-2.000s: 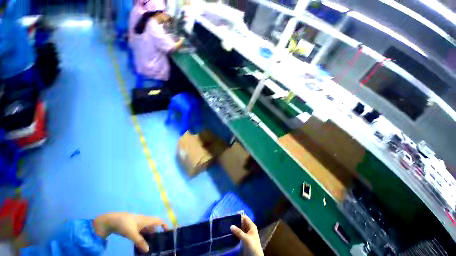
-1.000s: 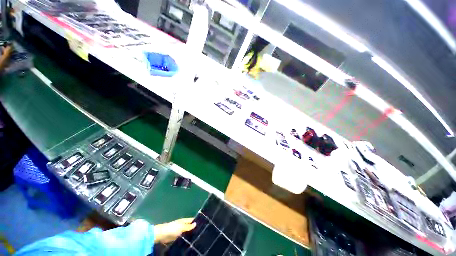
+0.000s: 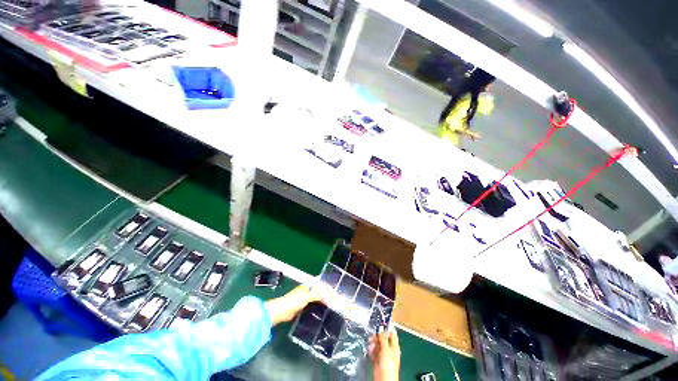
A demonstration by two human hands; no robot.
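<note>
A clear panel packing sheet with dark rectangles in a grid is held up over the green bench, with crinkled shiny plastic at its lower part. My left hand, below a blue sleeve, grips its left edge. My right hand grips its lower right edge. The fingers behind the sheet are hidden.
A clear blister tray of silver-edged units lies left on the green bench. A small dark part lies beside it. The white shelf carries a blue bin. Dark trays stand at right. A person in yellow stands behind.
The view has turned to the right. The sheet is now raised and tilted in front of the brown board, and my right hand has come into view on it.
</note>
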